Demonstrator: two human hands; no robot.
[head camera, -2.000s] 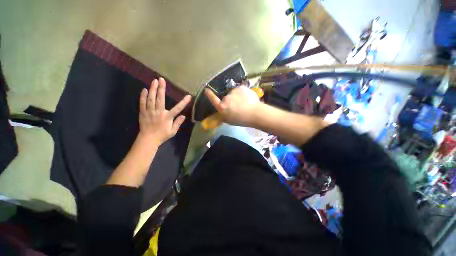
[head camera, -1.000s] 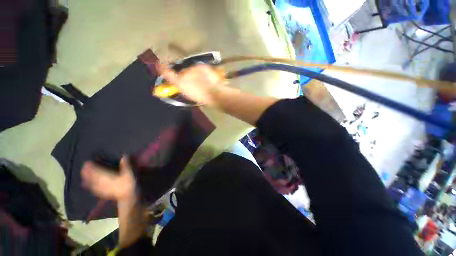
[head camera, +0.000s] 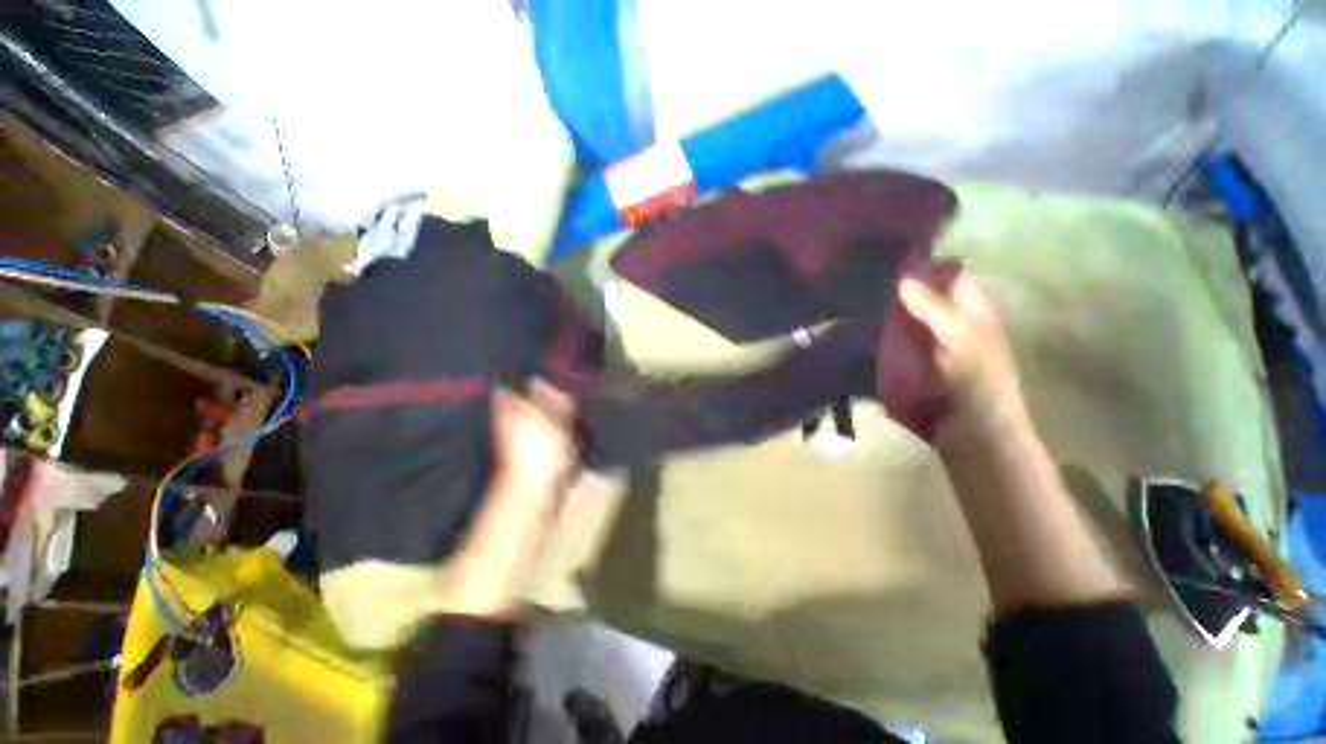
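A black garment panel with maroon parts (head camera: 756, 414) is stretched between my two hands above the pressing table. My left hand (head camera: 531, 443) is blurred and grips its left end, over the stack of black and maroon pieces (head camera: 400, 472). My right hand (head camera: 960, 349) grips the right end by a maroon part. A curved maroon and black piece (head camera: 785, 240) lies or hangs behind the right hand; I cannot tell if it is the same cloth. The steam iron (head camera: 1200, 560) stands at the table's right, with its orange-yellow handle, touched by no hand.
The pressing table has a pale green cover (head camera: 1076, 422). A long blue box with a red-white label (head camera: 771, 138) lies at its far edge. At the left are wooden shelves (head camera: 87, 567), blue and tan cables (head camera: 160, 509) and a yellow cloth or bag (head camera: 269, 654).
The view has turned left. My right hand has let go of the iron and now holds cloth. The panel, flat on the table before, is lifted, and my left hand now grips it.
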